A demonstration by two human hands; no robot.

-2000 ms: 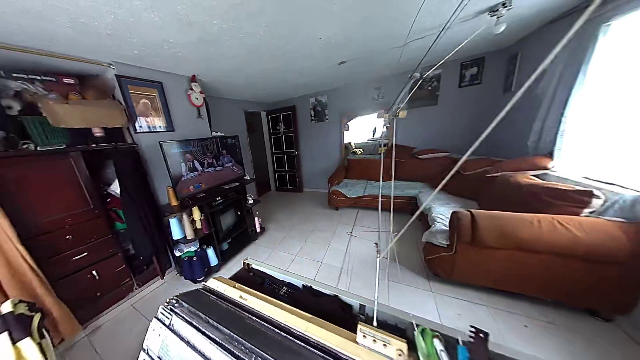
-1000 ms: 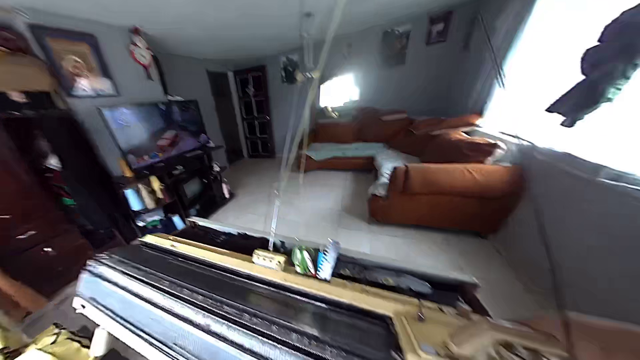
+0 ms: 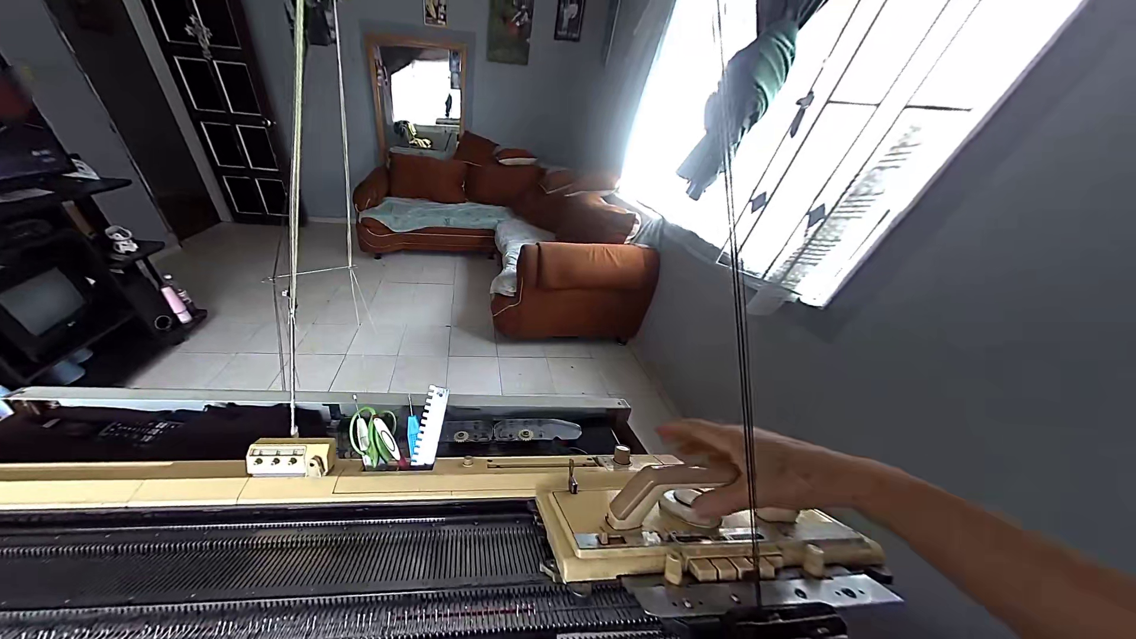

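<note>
My right hand (image 3: 754, 466) hovers at or rests on the curved handle (image 3: 652, 488) of the cream knitting machine carriage (image 3: 568, 524), fingers apart; whether it touches is unclear. The carriage sits at the right part of the needle bed (image 3: 284, 559) of the knitting machine. Dark yarn strands (image 3: 741, 337) run down past my wrist to the carriage's front. A row counter (image 3: 288, 457) stands behind the bed, left of green-handled scissors (image 3: 377, 439) and a white toothed needle pusher (image 3: 429, 426). My left hand is not in view.
Pale yarn strands (image 3: 296, 222) hang near the row counter. Beyond the machine are a tiled floor (image 3: 399, 355), an orange-brown sofa (image 3: 577, 293) and a black television stand (image 3: 80, 293) at the left. A grey wall (image 3: 976, 382) and a bright window (image 3: 852, 142) are at the right.
The view has swung right and down toward the machine. My right hand and forearm now show over the carriage; neither was plainly visible two seconds ago.
</note>
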